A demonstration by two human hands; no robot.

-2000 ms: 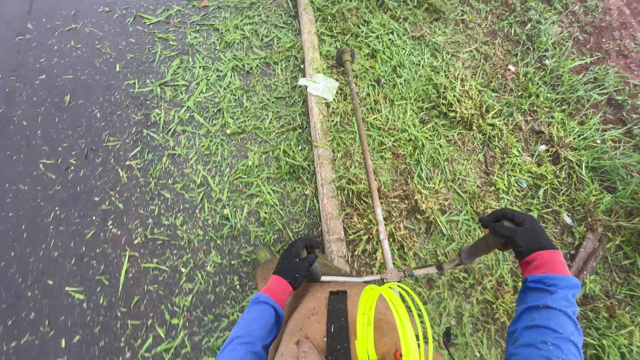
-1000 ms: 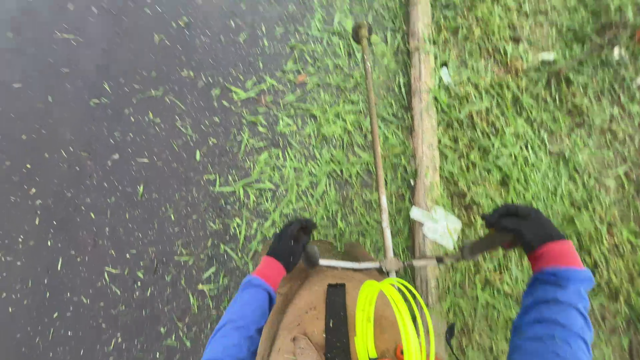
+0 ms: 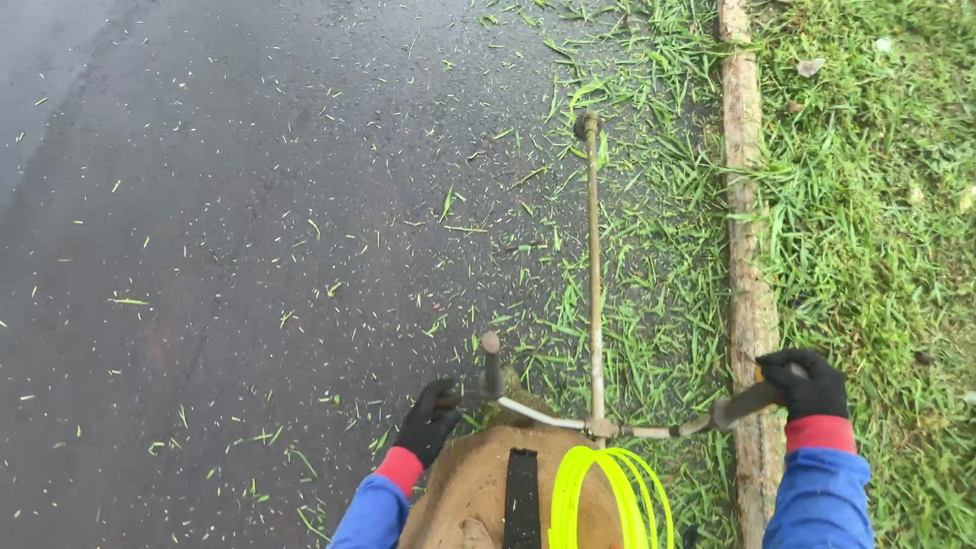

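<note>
My right hand (image 3: 807, 383), in a black glove, is closed around the right grip (image 3: 751, 404) of a brush cutter's handlebar. My left hand (image 3: 428, 421), also gloved in black, is off the bar with its fingers partly curled, just left of the upright left grip (image 3: 492, 366). The brush cutter's shaft (image 3: 595, 290) runs forward from the handlebar to the cutting head (image 3: 587, 126), which is over the asphalt's grassy edge. A coil of neon yellow trimmer line (image 3: 564, 496) hangs before my brown apron (image 3: 457, 488), beside a black strap (image 3: 521, 496).
Dark asphalt (image 3: 229, 229) strewn with grass clippings lies to the left. A long concrete curb (image 3: 751, 305) runs along the right of the shaft, with clippings heaped against it. Beyond it is a grass verge (image 3: 877, 229) with a dry leaf (image 3: 810, 67).
The cutting head was over the verge and is now on the asphalt side of the curb. My left hand has come away from the left grip. The view has shifted toward the road.
</note>
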